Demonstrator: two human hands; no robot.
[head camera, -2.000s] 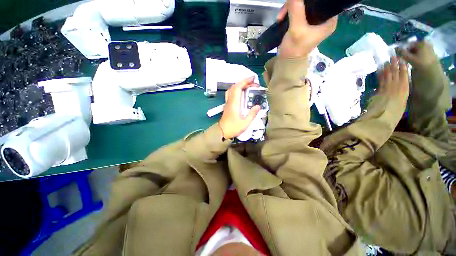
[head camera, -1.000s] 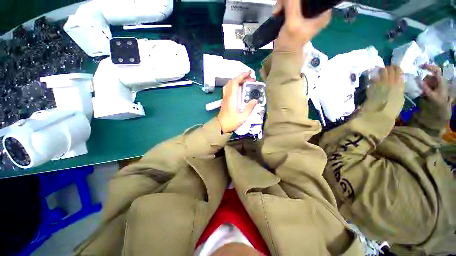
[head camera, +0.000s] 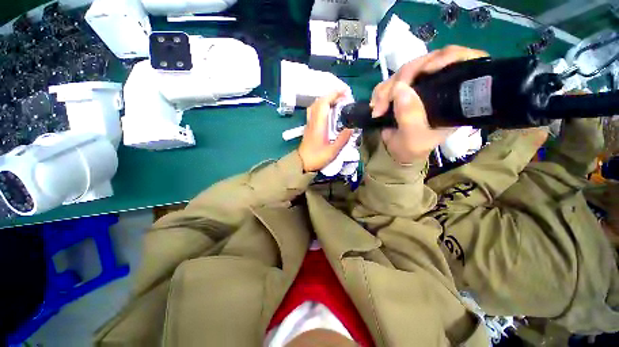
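My left hand (head camera: 319, 137) holds a small white camera housing (head camera: 344, 159) over the bench's front edge. My right hand (head camera: 414, 101) grips a thick black electric screwdriver (head camera: 468, 93) with a pale label. The driver lies roughly level in view, its tip at the upper front of the housing. The tip and my right hand hide most of the housing's face, so the screw is not visible. A white mounting bracket (head camera: 309, 83) is just behind my left hand, and a thin white antenna (head camera: 294, 133) sticks out to its left.
A screw feeder (head camera: 346, 37) stands at the back. Bullet camera (head camera: 64, 173) and square-front camera (head camera: 197, 68) are at left, beside a heap of small dark parts (head camera: 41, 61). A coworker's sleeve (head camera: 502, 162) is close at right, near clear plastic bags (head camera: 594, 51). A blue stool (head camera: 81, 261) is below left.
My right hand has brought the driver from the screw feeder down to the housing in my left hand. My left hand has stayed nearly in place. The coworker's hands are now largely hidden.
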